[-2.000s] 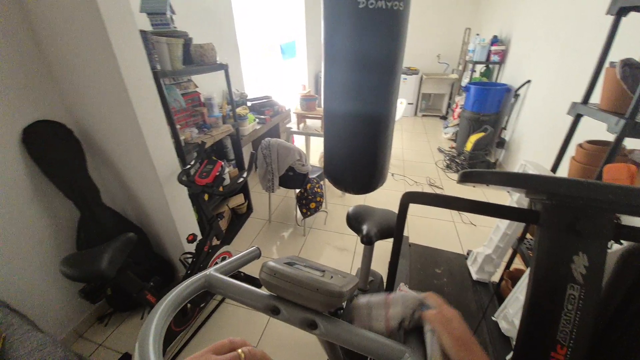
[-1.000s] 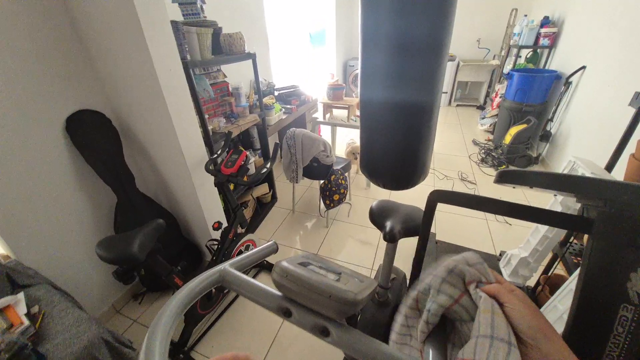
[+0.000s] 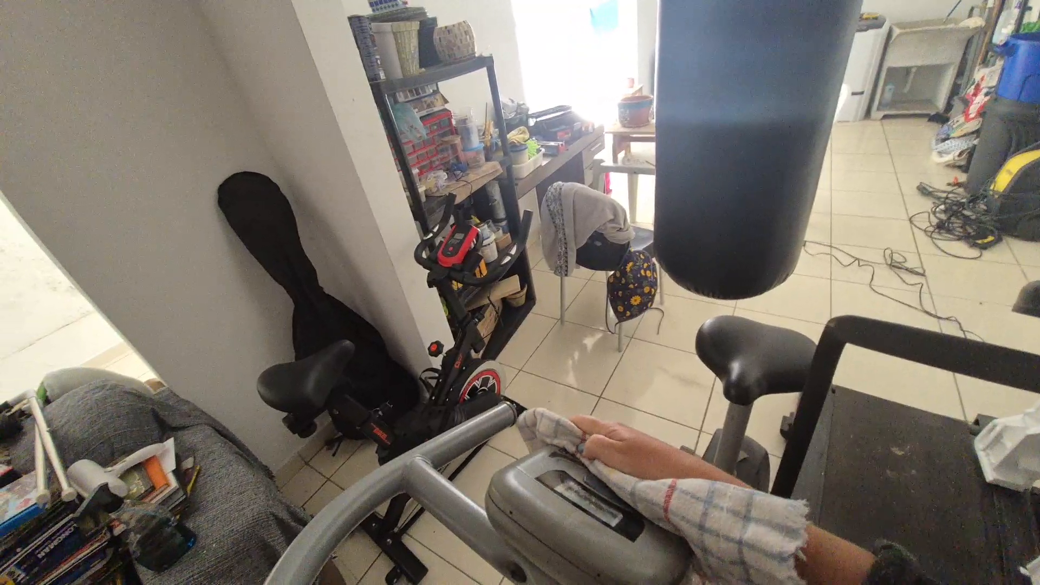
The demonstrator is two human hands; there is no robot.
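My right hand (image 3: 621,445) grips a checked cloth (image 3: 715,520) at the far edge of an exercise bike's grey console (image 3: 569,504). The cloth drapes from my fingers back along the console's right side and under my forearm. Beside the console, the bike's grey tubular handlebar (image 3: 366,496) curves up to an end near the cloth. Behind my forearm is a black bike saddle (image 3: 751,357) on its post. My left hand is out of the frame.
A black punching bag (image 3: 739,146) hangs ahead. A black exercise bike (image 3: 459,357) and an instrument-shaped case (image 3: 284,244) stand left, near a grey-covered surface (image 3: 227,487) with books. A treadmill (image 3: 902,479) is at right; cables (image 3: 918,268) lie on the tiles.
My right hand has moved with the cloth from the right side of the console to its far edge. The view has turned left. The left hand, partly visible earlier, has left the frame.
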